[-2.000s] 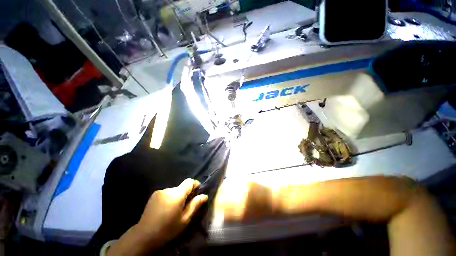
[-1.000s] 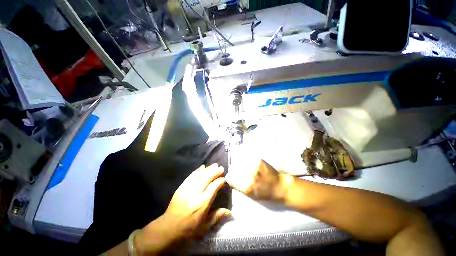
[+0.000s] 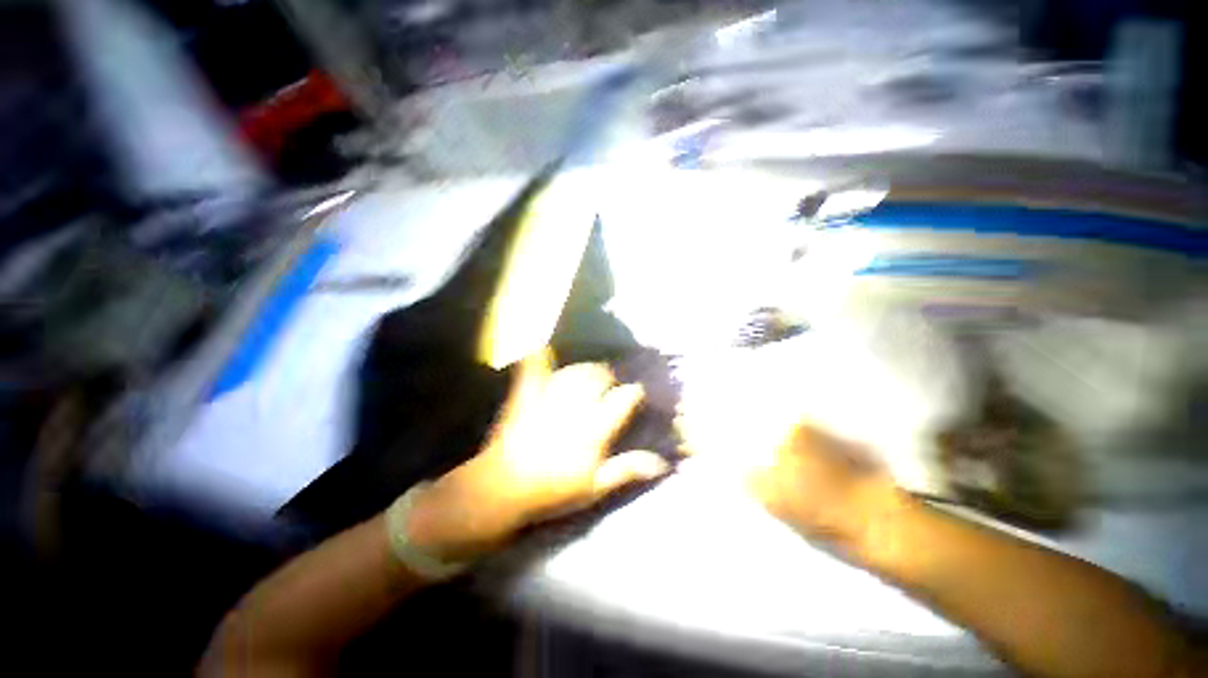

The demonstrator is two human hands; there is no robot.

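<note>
The black garment piece (image 3: 424, 384) lies on the white machine table, left of and below the needle area. My left hand (image 3: 563, 437) rests on its right part, with fingers spread and thumb pointing right; a pale band is on the wrist. My right hand (image 3: 828, 484) is to the right of the needle area, fingers curled; glare and blur hide whether it holds anything. The needle area of the sewing machine (image 3: 1113, 285) is washed out by light. The glowing machine lamp (image 3: 530, 285) hangs over the garment.
The brown-gold crumpled bundle (image 3: 1013, 457) is on the machine bed right of my right hand. A blue strip (image 3: 274, 318) lies along the table's left side. A red object (image 3: 298, 106) is at the back left. The whole view is blurred.
The view has shifted, so the machine appears further right and blurred. My left hand has moved up the garment and its fingers have spread. My right hand stays right of the needle area.
</note>
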